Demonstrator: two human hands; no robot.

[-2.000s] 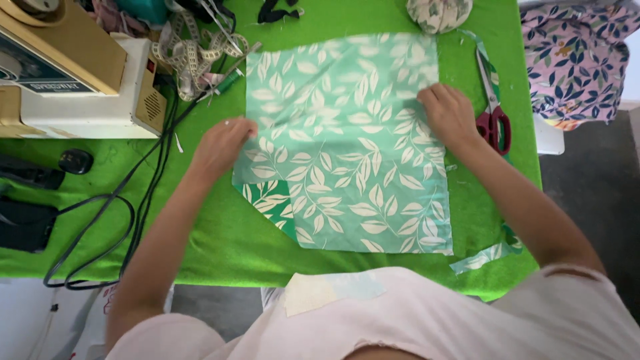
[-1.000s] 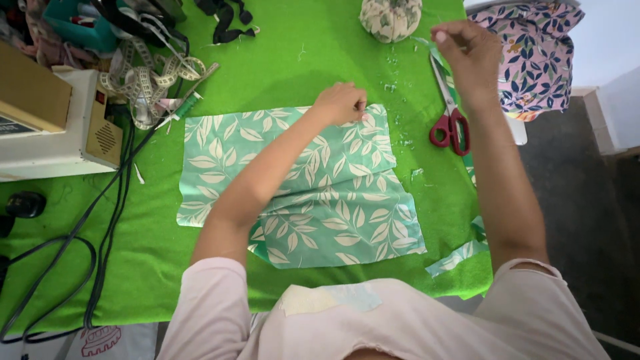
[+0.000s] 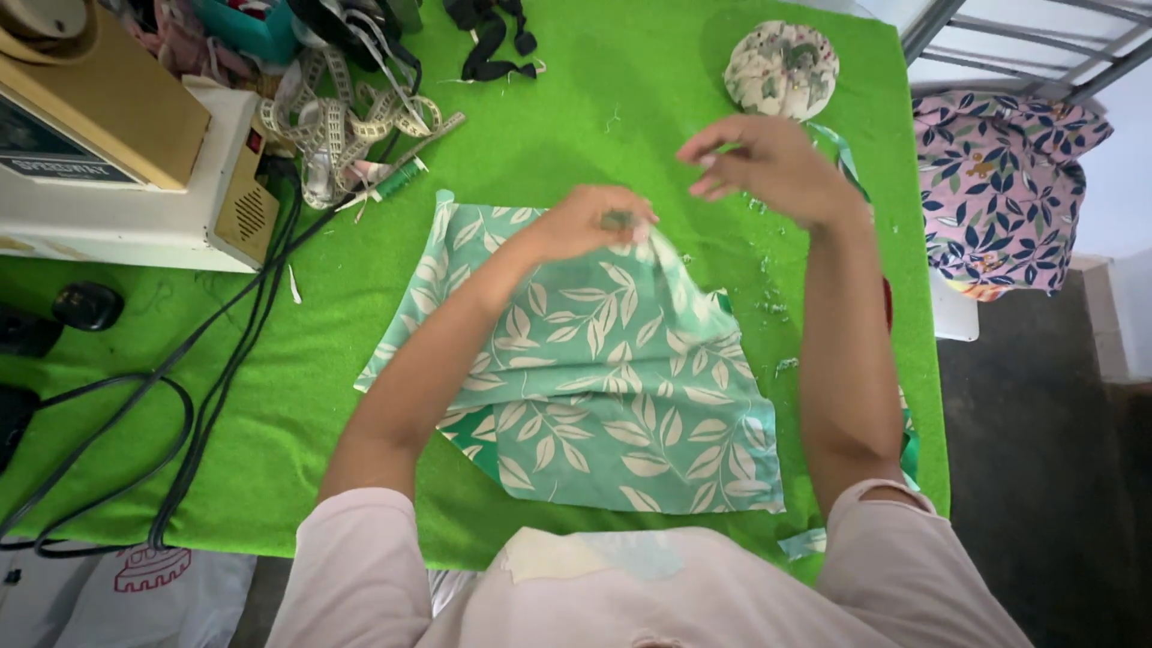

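A teal fabric piece with pale leaves (image 3: 594,378) lies on the green cloth, wrinkled across its middle, its darker green printed side showing at the lower left. My left hand (image 3: 598,220) pinches its upper right edge and lifts it a little. To the right, my right hand (image 3: 756,171) is raised above the cloth with bent fingers; whether it holds something small cannot be told. A round fabric pincushion (image 3: 781,70) sits just beyond it. The scissors' red handle (image 3: 888,304) is mostly hidden behind my right forearm.
A sewing machine (image 3: 117,153) stands at the left, with black cables (image 3: 225,360) below it. A tape measure (image 3: 333,126) and a green thread spool (image 3: 396,180) lie near it. Black fabric strips (image 3: 490,45) are at the back. Pink leaf-print fabric (image 3: 1003,193) hangs at the right.
Two seconds ago both hands were at the sides of the flat fabric. My left hand has since gone to its upper right part, and my right hand has come off it and up beside the pincushion.
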